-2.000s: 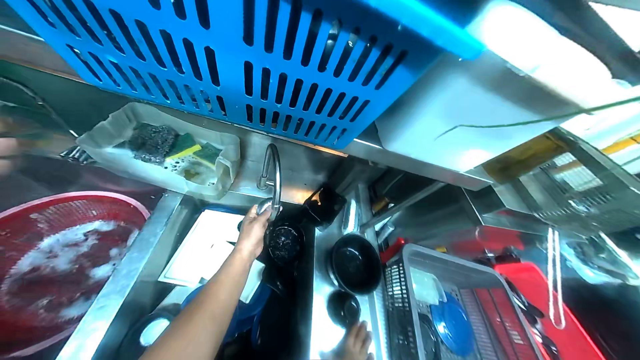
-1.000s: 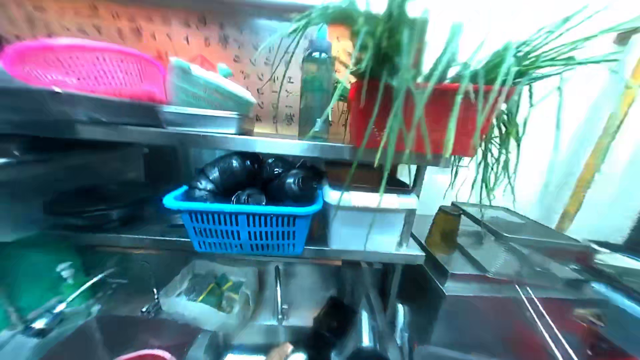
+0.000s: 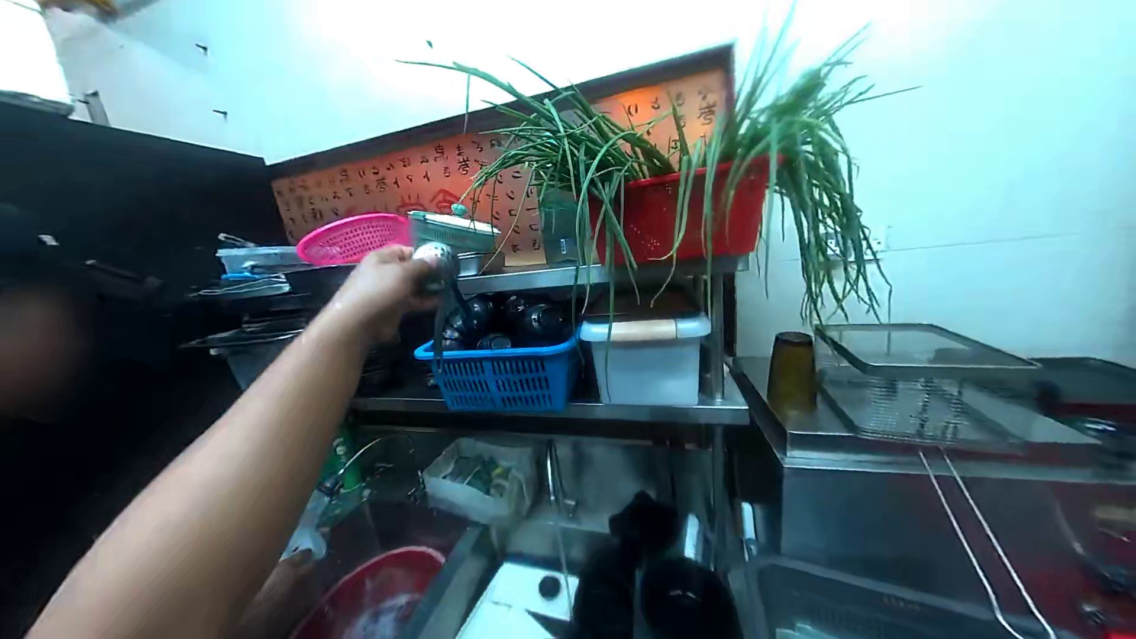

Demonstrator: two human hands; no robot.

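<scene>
My left hand (image 3: 390, 284) is raised at shelf height, its fingers closed on a rounded metal utensil (image 3: 435, 262) with a dark strip hanging below it; blur hides what kind it is. Just behind and to the right, a blue plastic basket (image 3: 506, 380) full of black rounded items stands on the lower shelf. A pink plastic colander (image 3: 355, 238) lies on the upper shelf behind the hand. My right hand is out of view. Below, the sink holds a white board (image 3: 508, 608) and black pans (image 3: 688, 599), near a curved faucet (image 3: 554, 475).
Right of the basket stands a lidded white tub (image 3: 652, 368), below a red planter (image 3: 692, 213) of long green stalks. A red basin (image 3: 382, 590) is at lower left, near another person's blurred hand (image 3: 284, 581). Wire strainers (image 3: 923, 346) and a brown cup (image 3: 792, 371) are right.
My left hand has risen from the faucet in the sink to the shelves, now holding the metal utensil. My right hand has left view. The view has tilted up.
</scene>
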